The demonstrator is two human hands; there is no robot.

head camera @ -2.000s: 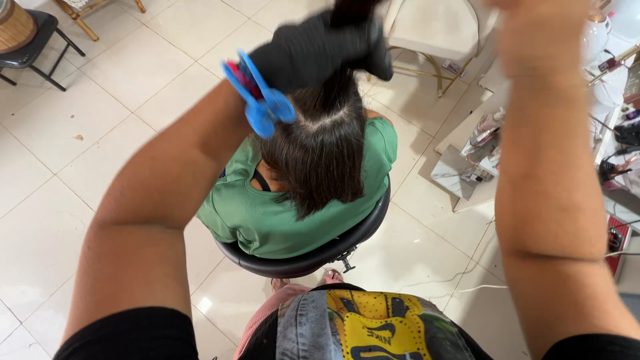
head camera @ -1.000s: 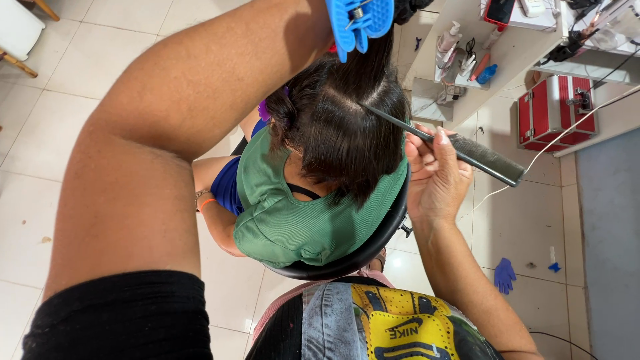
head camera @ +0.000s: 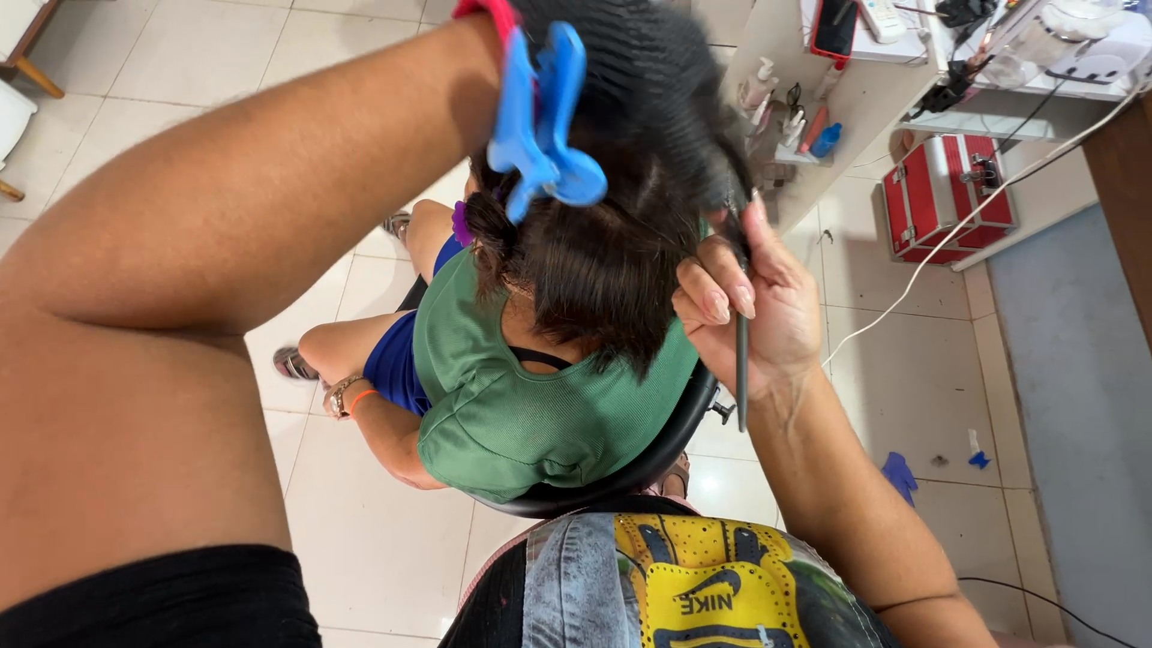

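My left hand (head camera: 630, 81), in a black glove and blurred, is over the top of a seated person's dark hair (head camera: 594, 261). Its fingers cannot be made out, nor whether they grip hair. Blue plastic hair clips (head camera: 544, 135) hang from a red band (head camera: 493, 13) at that wrist. On the right side of the head, my bare right hand (head camera: 756, 288) grips a dark tail comb (head camera: 742, 369). The tail points down and the upper end is up against the hair and glove, partly hidden. A purple hair tie (head camera: 462, 223) shows at the left of the hair.
The seated person in a green top (head camera: 531, 414) is on a black chair (head camera: 630, 477). At right stand a white shelf unit (head camera: 837, 117) with bottles, and a red case (head camera: 945, 198). A white cable (head camera: 909, 279) hangs there. A purple glove (head camera: 898, 477) lies on the tiled floor.
The comb was slanted with its tail tip at the hair parting; now its tail points down below my right hand. My gloved left hand has come lower over the head.
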